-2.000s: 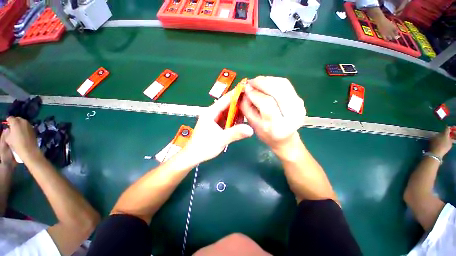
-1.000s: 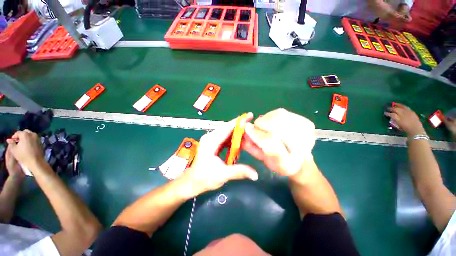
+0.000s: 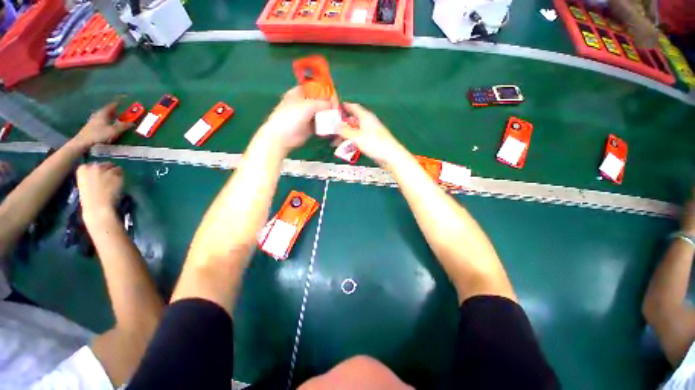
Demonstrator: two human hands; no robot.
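My left hand [image 3: 292, 120] holds an orange phone housing [image 3: 312, 75] over the belt, its dark camera spot at the far end and a white label at the near end. My right hand [image 3: 367, 137] is just right of it, fingers over another orange housing [image 3: 348, 151] at the belt's near edge. Its fingertips are blurred, and whether they grip it is unclear. One housing [image 3: 289, 224] lies on the near table. Another [image 3: 443, 173] lies across the rail beside my right forearm, partly hidden by it.
The green belt [image 3: 411, 91] carries more labelled housings and a dark keypad phone [image 3: 495, 95]. A pale rail [image 3: 206, 158] edges the belt. A small white ring [image 3: 348, 286] lies on the near table. Red trays [image 3: 335, 32] stand beyond. Co-workers' arms reach in at both sides.
Both hands have moved away from me, over the belt. The held housing now shows its label side. A housing now lies on the rail at right. A left neighbour's hand has reached onto the belt.
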